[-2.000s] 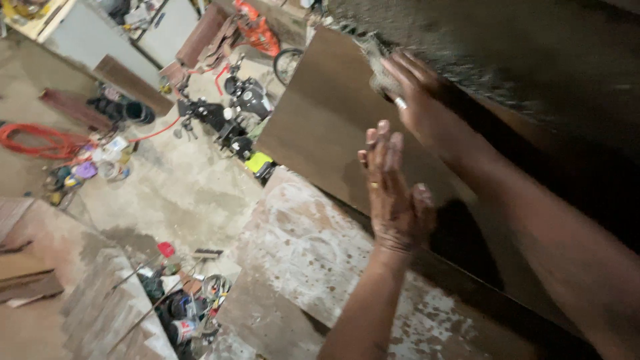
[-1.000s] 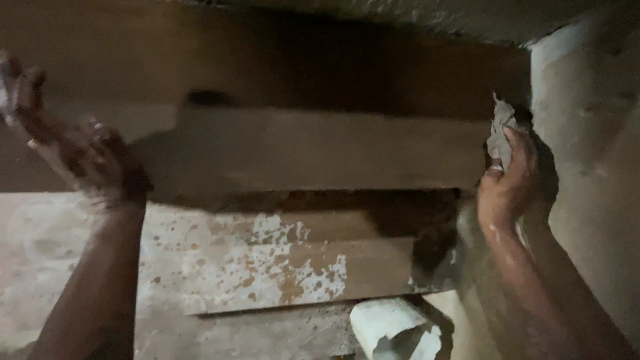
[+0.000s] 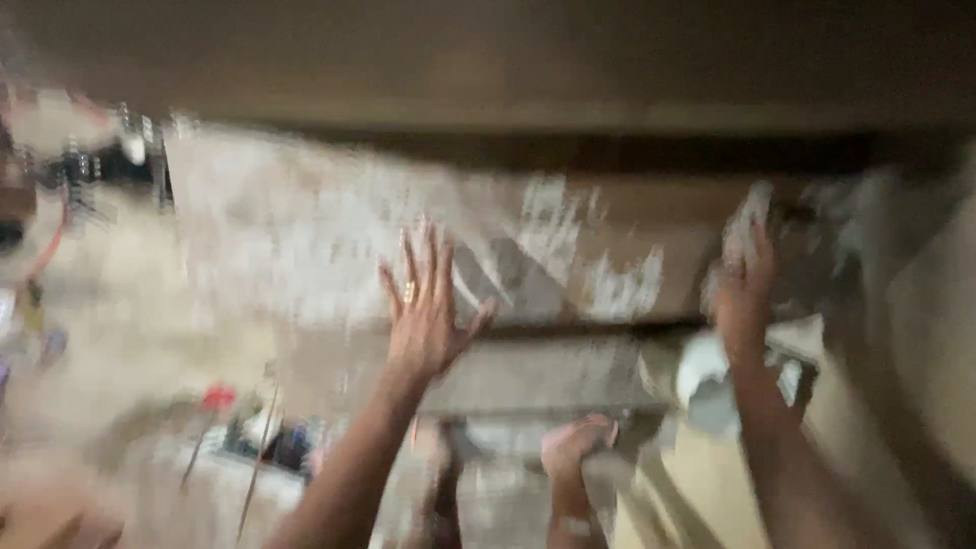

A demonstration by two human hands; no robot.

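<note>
My left hand (image 3: pixel 428 305), with a ring on one finger, is spread over a board (image 3: pixel 305 221) blotched with white; blur hides whether it touches. At the right, my right hand (image 3: pixel 743 282) holds a crumpled grey cloth (image 3: pixel 751 206) near the right end of that same board. Above both hands runs a brown panel (image 3: pixel 488 69), with a dark gap beneath it. The whole view is motion-blurred.
A white cylindrical container (image 3: pixel 701 374) lies beside my right forearm. My feet (image 3: pixel 576 442) are below the board. Farther down at the left are a box of mixed items (image 3: pixel 286 450), a red object (image 3: pixel 219 396) and a red hose (image 3: pixel 52 248).
The view has swung a lot. My right hand, with the cloth, was by the brown panel's right end one second ago and is now lower, over the blotched board. My left hand has also come onto that board.
</note>
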